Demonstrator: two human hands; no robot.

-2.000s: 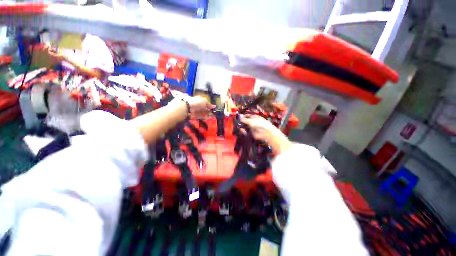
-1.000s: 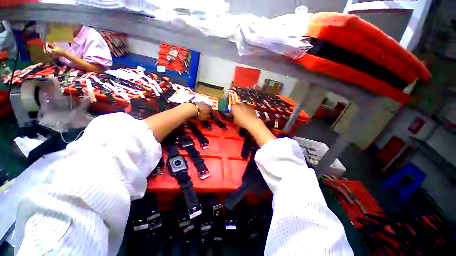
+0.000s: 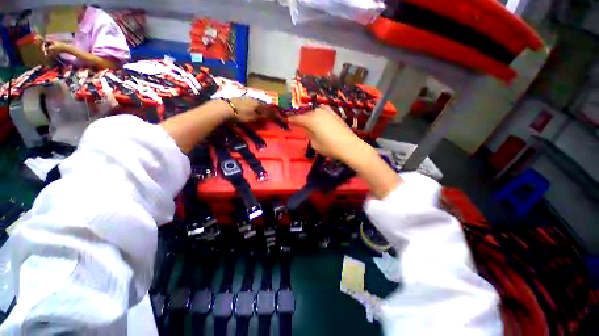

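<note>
My left hand point(image 3: 249, 109) and my right hand point(image 3: 316, 125) reach to the far edge of a red foam tray point(image 3: 286, 164). A dark strap-like piece point(image 3: 279, 118) lies between them; both hands seem to hold it, though the fingers are small and blurred. Black smartwatches lie on the tray, one with its round sensor back up point(image 3: 230, 168). More straps with silver buckles point(image 3: 254, 211) hang over the near edge. Several watches with dark glossy faces point(image 3: 245, 303) lie in a row on the green bench nearest me.
A cream card point(image 3: 353, 274) and tape ring point(image 3: 374, 237) lie right of the row. A pale tape dispenser point(image 3: 31, 118) stands left. A shelf holding a red foam tray point(image 3: 453, 33) crosses overhead. A person in a pale smock point(image 3: 102, 38) is far left. Red trays point(image 3: 506, 282) lie right.
The view has tilted down, bringing the watch row and cream card into sight. My hands remain at the tray's far side, now closer together with a dark piece between them.
</note>
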